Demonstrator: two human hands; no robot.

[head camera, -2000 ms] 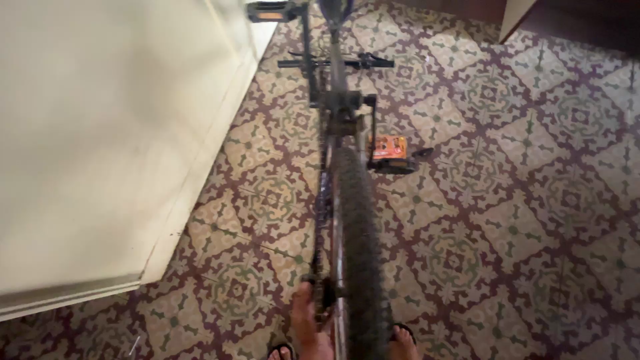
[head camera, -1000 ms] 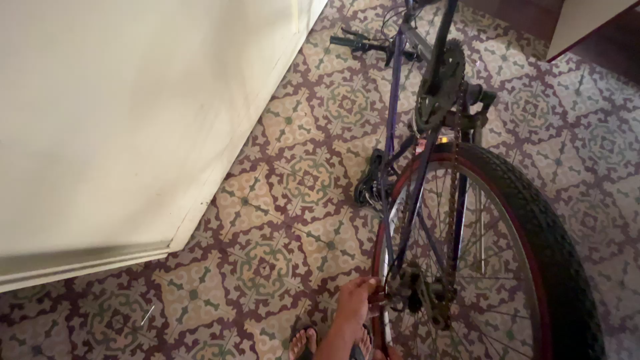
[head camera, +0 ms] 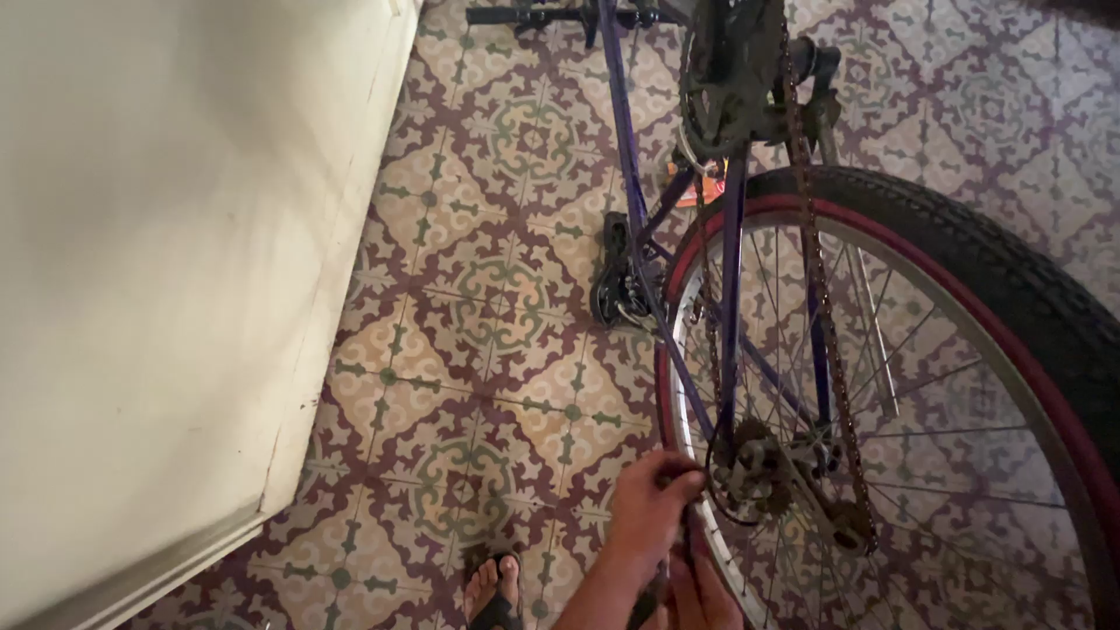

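Observation:
A purple bicycle frame (head camera: 733, 289) is tilted in view, with its rear wheel's black tyre (head camera: 989, 227) and red-edged rim at the right. My left hand (head camera: 652, 503) is beside the left part of the rim, thumb and fingers pinched on a thin dark cable (head camera: 710, 499) that loops toward the rear hub. Just below, my right hand (head camera: 703, 591) is close to the rim at the bottom edge; its grip is partly hidden. The rear sprockets (head camera: 757, 468), rusty chain (head camera: 822, 297) and rear derailleur (head camera: 844, 525) are right of my hands.
A pale panel (head camera: 175, 262) stands along the left side. Patterned floor tiles (head camera: 503, 302) lie beneath the bicycle. The handlebar (head camera: 560, 16) is at the top, and an orange item (head camera: 700, 191) lies behind the frame. A foot in a black sandal (head camera: 494, 595) is at the bottom.
The bicycle has gone from nearly edge-on to showing the side of its rear wheel. My left hand stays near the rear hub, and more of my right hand now shows below it. The view is closer.

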